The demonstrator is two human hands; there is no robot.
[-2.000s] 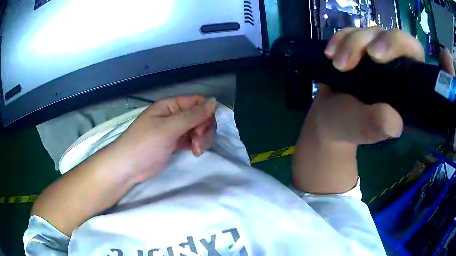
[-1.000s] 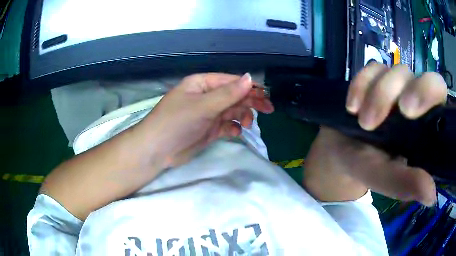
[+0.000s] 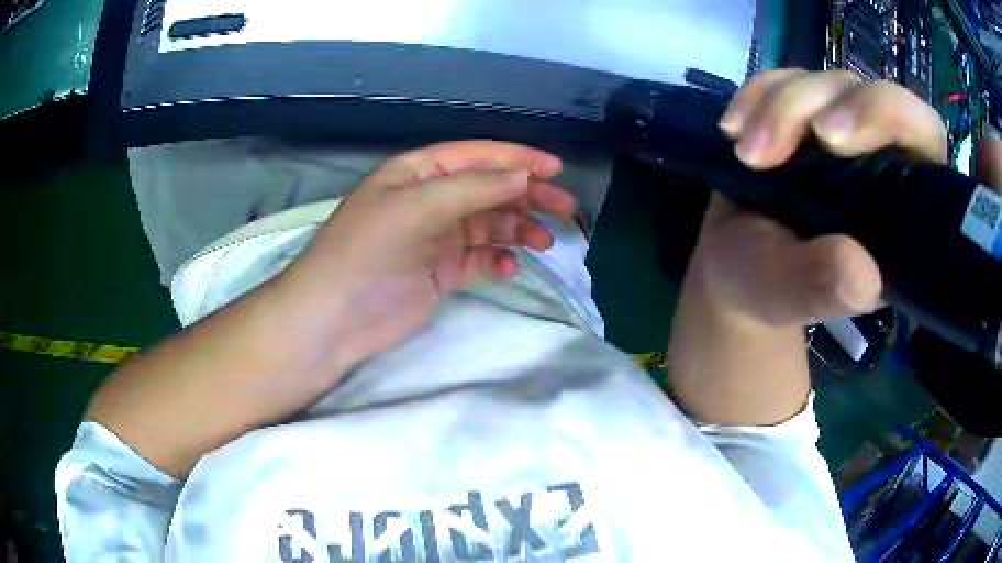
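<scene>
The laptop [image 3: 440, 68] lies with its grey underside up at the top of the view; slot vents and dark rubber feet show near its sides. My right hand [image 3: 819, 181] grips the thick black electric screwdriver [image 3: 879, 203], which has a small white label near its rear end. The screwdriver's front end is over the laptop's near edge, right of centre; its tip cannot be made out. My left hand [image 3: 429, 236] is in front of my body, just below the laptop's near edge, fingers loosely curled. Whether it pinches something tiny cannot be seen.
A black mat [image 3: 99, 83] shows around the laptop on a green bench top [image 3: 44, 55]. Dark opened electronics [image 3: 879, 39] lie at the upper right. Blue metal framing [image 3: 934, 484] stands at the lower right. Yellow-black tape [image 3: 66, 350] marks the green floor.
The screwdriver's front end has moved up from beside my left fingertips to the laptop's near edge. My left fingers have loosened and sit apart from it. The laptop appears further right in view.
</scene>
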